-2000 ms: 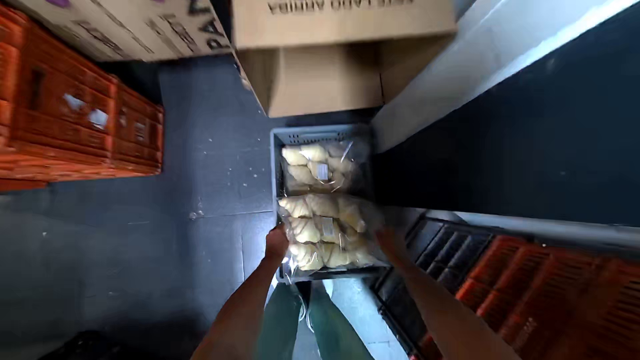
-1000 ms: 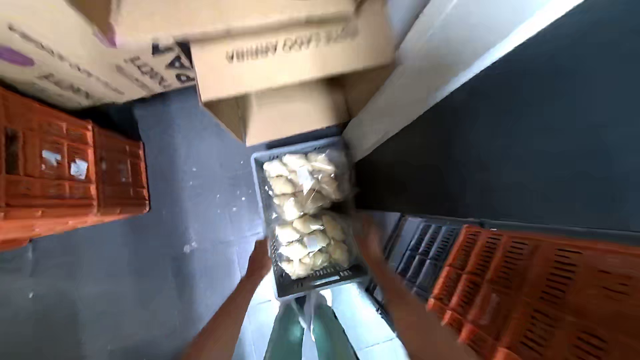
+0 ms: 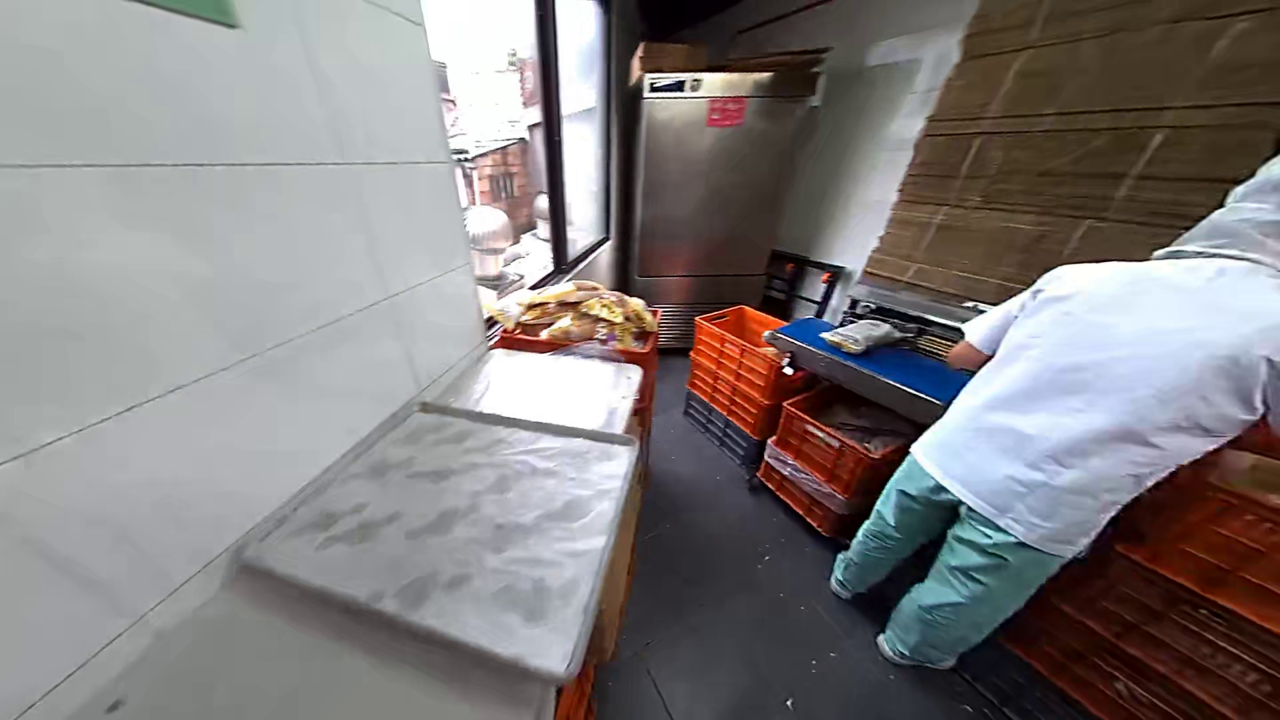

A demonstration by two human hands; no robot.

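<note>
Neither my left hand nor my right hand shows in the head view now, so what they hold cannot be seen. A paper-lined baking tray (image 3: 460, 520) lies low in front of me, beside the white tiled wall. Behind it is another tray (image 3: 555, 385) with a whitish lining. Farther back, bagged goods (image 3: 585, 310) are heaped in an orange plastic crate (image 3: 640, 357). Right of the aisle, a clear bag (image 3: 862, 335) rests on a blue conveyor belt (image 3: 900, 372).
A person (image 3: 1110, 400) in a white coat and green trousers leans at the conveyor on the right. Orange crates (image 3: 738, 365) stand stacked by its end, others (image 3: 835, 450) beneath it. A steel refrigerator (image 3: 710, 190) stands at the back. Dark floor (image 3: 730, 580) runs between.
The view has swung up from the floor crate to the room. Earlier my hands were at a grey crate of bagged, pale crescent-shaped pieces; hands and crate are now out of view.
</note>
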